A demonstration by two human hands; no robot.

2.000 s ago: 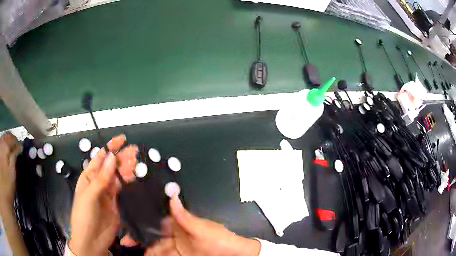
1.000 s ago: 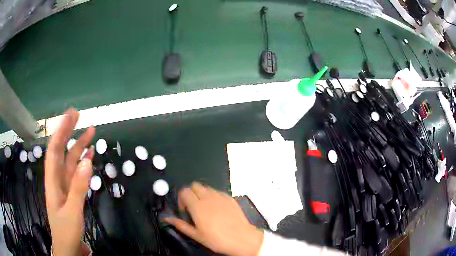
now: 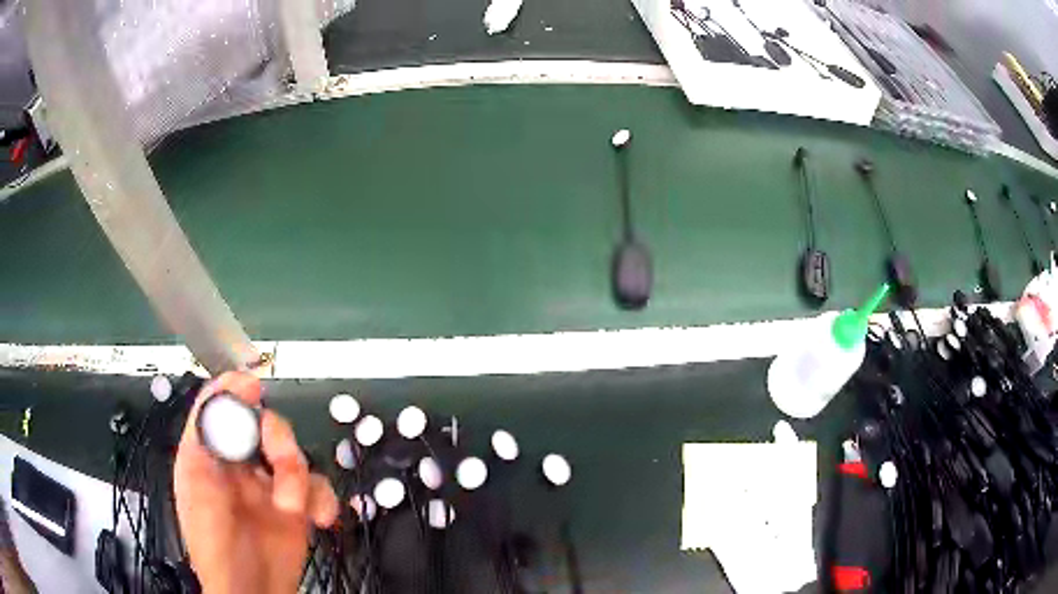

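My left hand (image 3: 246,511) is raised at the lower left. Its fingertips hold the round head of a black stemmed unit, with its white disc (image 3: 230,427) facing me. The rest of that unit is hidden or cannot be told apart. Below and to the right, several stemmed units with white discs (image 3: 470,472) lie on the dark bench. Their lower parts are dark and blurred at the bottom edge. My right hand is not in view.
A green belt (image 3: 464,221) carries spaced units behind a white rail (image 3: 522,352). A metal post (image 3: 151,221) slants at left. White paper (image 3: 748,511), a squeeze bottle (image 3: 812,374), a red-and-black tool (image 3: 856,528) and a dense unit pile (image 3: 986,464) stand right.
The view has turned left and up. My left hand, open a second ago, now holds a disc-headed unit. My right hand has left the picture. A unit was laid on the belt earlier.
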